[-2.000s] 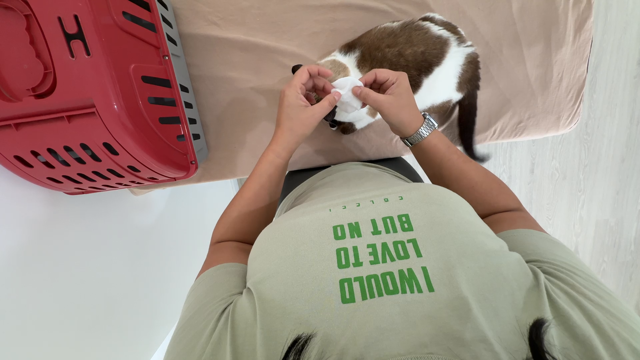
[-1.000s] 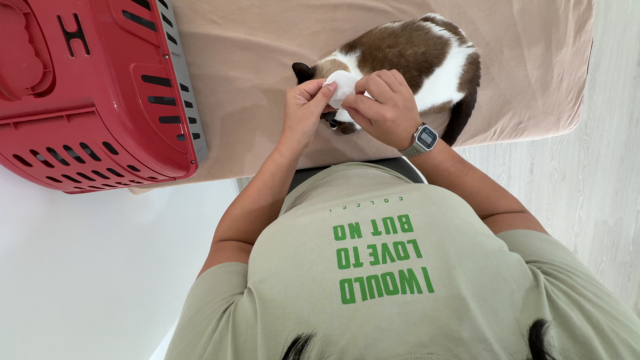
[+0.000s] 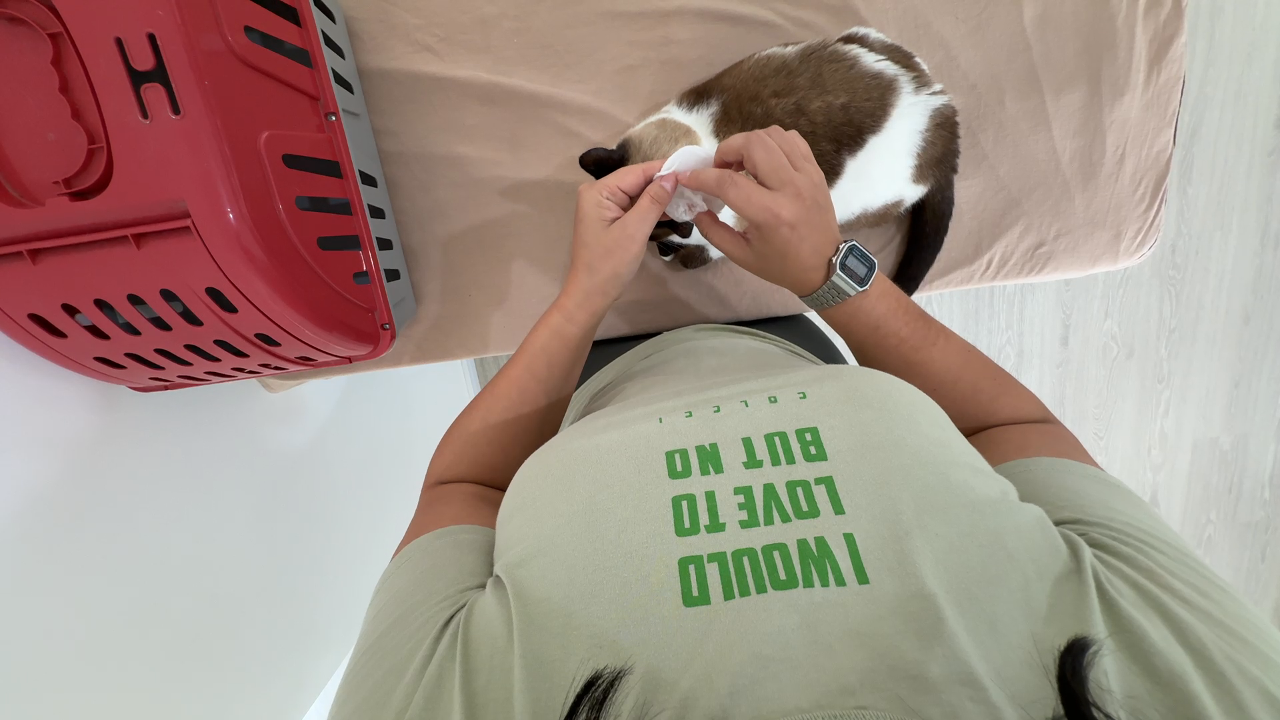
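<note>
A thin white pad (image 3: 688,200), perhaps cotton, is pinched between the fingertips of both hands. My left hand (image 3: 618,222) grips its left edge with thumb and forefinger. On the pad's right side, my right hand (image 3: 770,200) holds it in its fingers; a digital watch (image 3: 856,265) with a metal band is on that wrist. Just beyond the hands, a brown and white cat (image 3: 810,95) lies curled on a beige sheet (image 3: 480,120), its dark tail hanging near the edge. The pad and hands hide much of the cat's head.
A red plastic pet carrier (image 3: 230,200) with a grey slatted side stands at the left on the sheet. The sheet's near edge runs just in front of my body, with a dark seat (image 3: 810,335) partly visible below it. Pale wood-look floor (image 3: 1100,370) lies to the right.
The right fingers have shifted on the pad, and the pad has gone from a flat round shape to a folded or parted one. The carrier has stayed put.
</note>
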